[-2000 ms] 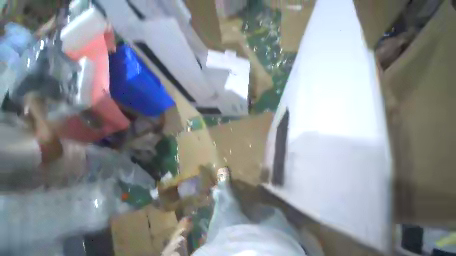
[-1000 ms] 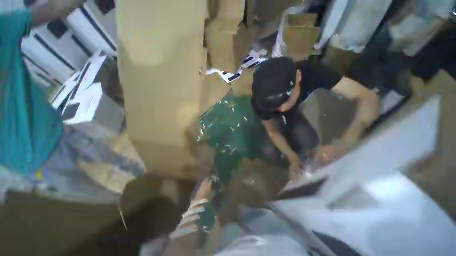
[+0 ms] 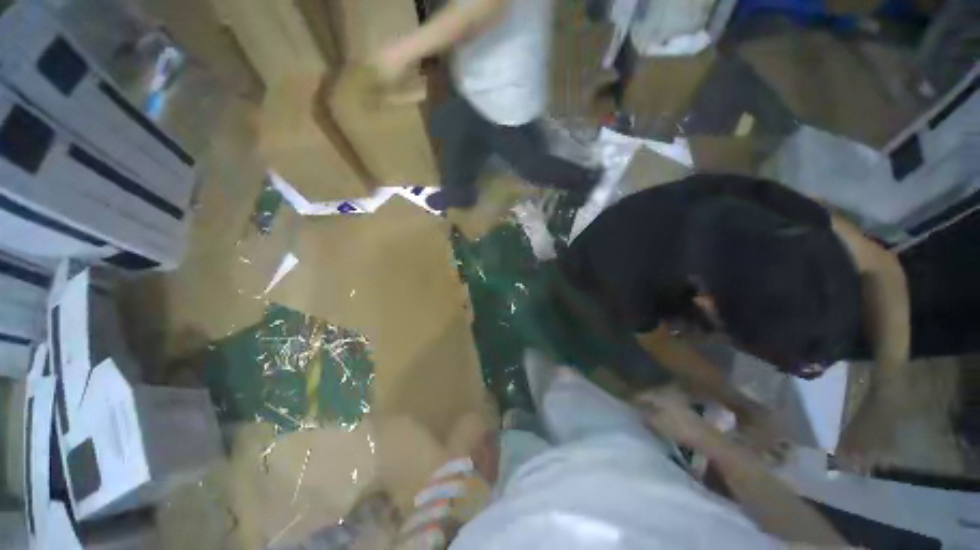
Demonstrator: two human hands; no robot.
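Observation:
A white retail carton (image 3: 897, 500) with a black strip lies at the lower right. A raised white flap (image 3: 825, 403) shows at its near end, partly hidden by another person's arms. My right hand (image 3: 672, 417) reaches in from the bottom beside this end; it is blurred and its fingers are unclear. My left hand (image 3: 470, 435) is low in the middle, away from the carton and blurred. White seal stickers (image 3: 438, 496) with orange edges sit in a row on my left forearm.
A person in black (image 3: 699, 252) bends over the carton, close on my right. Another person (image 3: 505, 75) is at the top. White cartons (image 3: 91, 161) stand at the left, with an open-flapped one (image 3: 161, 440) below. Brown cardboard (image 3: 414, 290) and scraps cover the green floor (image 3: 505, 312).
The view has shifted. The person in black now leans over the carton and looks larger. A person in a light top appears at the top. My right forearm now shows; the large upright brown cardboard is out of view.

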